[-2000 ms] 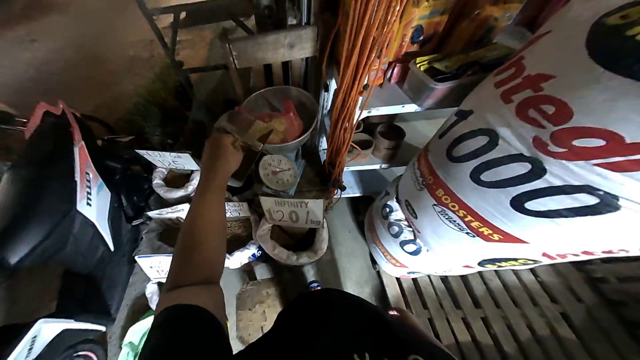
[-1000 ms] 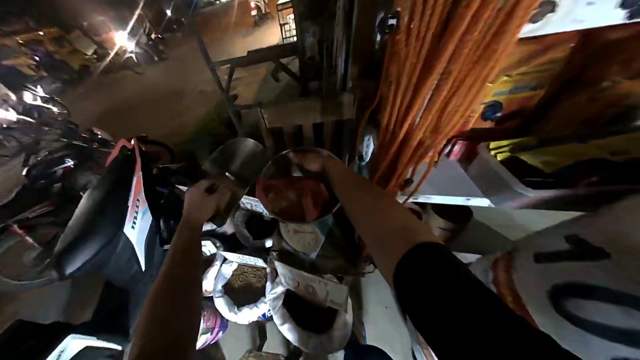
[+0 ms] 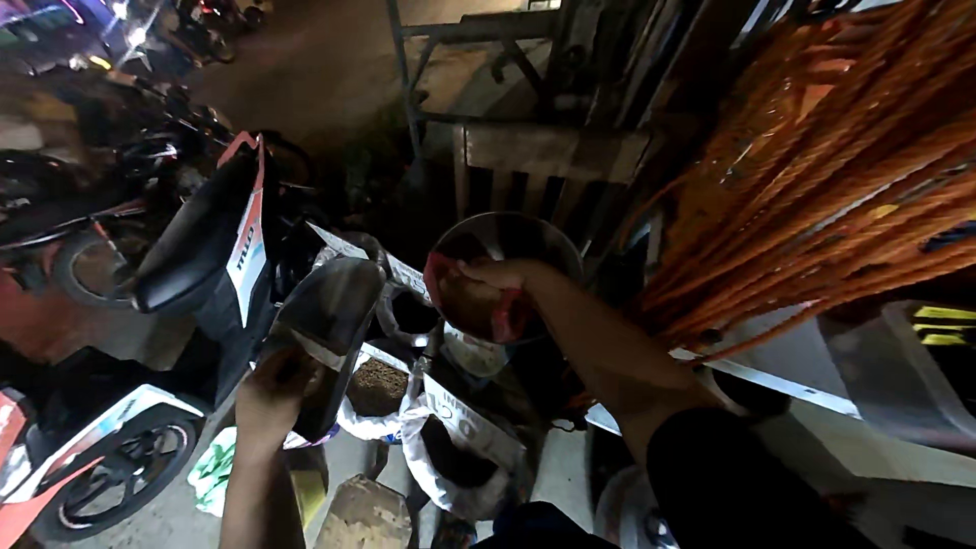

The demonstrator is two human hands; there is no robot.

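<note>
My left hand (image 3: 278,393) grips a metal scoop (image 3: 332,301) at the left centre, above the open sacks. With my right hand (image 3: 507,274) I hold the rim of a red plastic bag (image 3: 442,278), which lies in a round metal pan (image 3: 534,229) and has pale brown contents. Under the pan is the weighing scale (image 3: 476,354), partly hidden. Below the hands stand a white sack of brown pellets (image 3: 377,385) and a white sack with dark contents (image 3: 461,457), each with a written sign. A smaller open sack (image 3: 412,313) is behind them.
A motorcycle seat (image 3: 198,236) and a motorcycle wheel (image 3: 122,473) are at left. Orange ropes (image 3: 808,191) hang at right, above a shelf (image 3: 785,389) with a plastic bin (image 3: 900,381). A wooden chair (image 3: 557,152) stands behind the pan. A wooden block (image 3: 366,515) lies near my feet.
The left hand was over the pan two seconds ago and is now left of it with the scoop. My right hand has come in and now holds the red bag. The view has shifted.
</note>
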